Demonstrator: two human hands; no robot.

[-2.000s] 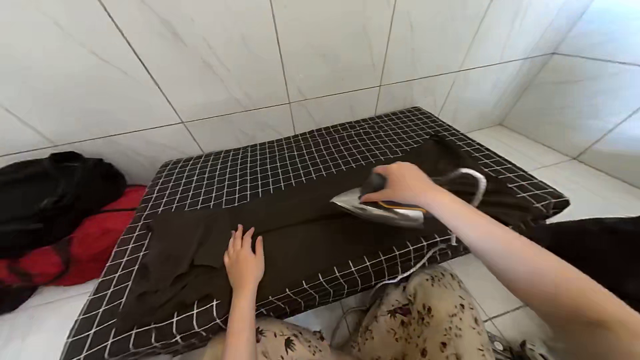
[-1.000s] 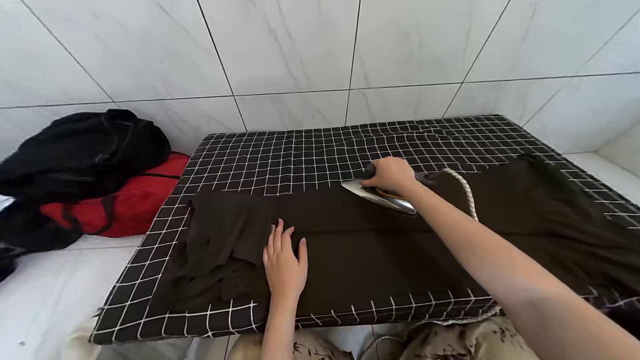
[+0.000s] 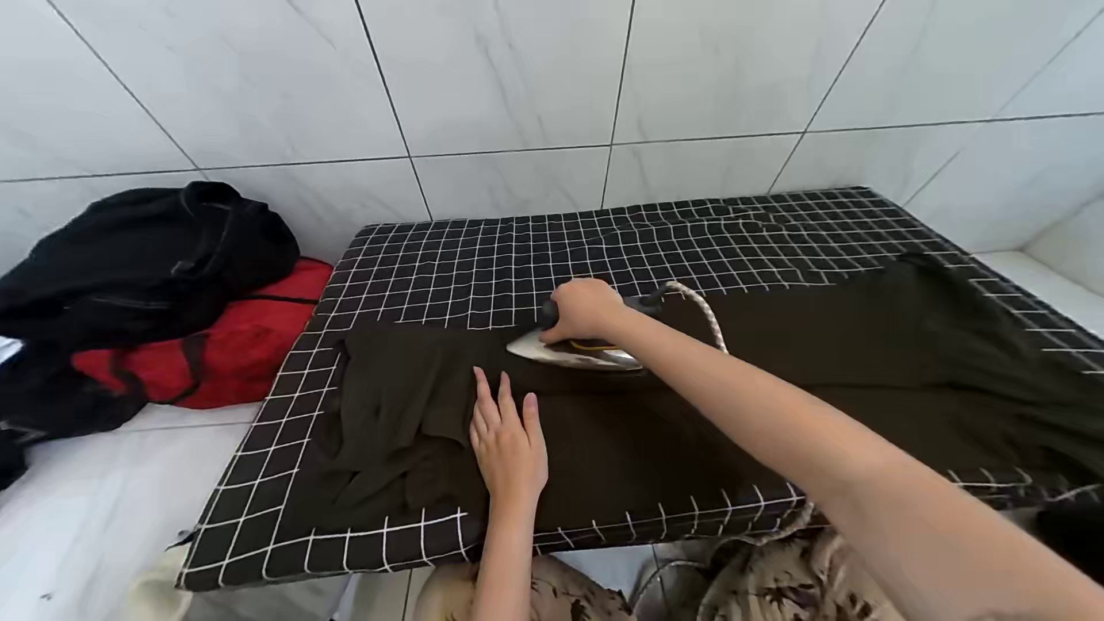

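Observation:
My right hand [image 3: 588, 309] grips the dark handle of a clothes iron [image 3: 569, 354], whose metal soleplate rests on a dark garment [image 3: 638, 431] with its tip to the left. The iron's braided cord [image 3: 703, 312] loops up behind my wrist. My left hand [image 3: 509, 444] lies flat on the garment, fingers spread, near and below the iron's tip, holding nothing. To its left the cloth is bunched in folds. The garment is spread across a table covered with a black cloth with a white grid [image 3: 448, 267].
On the left, a black bag [image 3: 155, 250] lies on a red bag [image 3: 259, 336] beside the table. A marble-look tiled wall [image 3: 517, 86] runs behind it. The cord hangs past the front edge near my patterned trousers [image 3: 776, 578].
The view has swung. My right hand has slid the iron left along the garment, closer to my left hand, which stays flat on the cloth.

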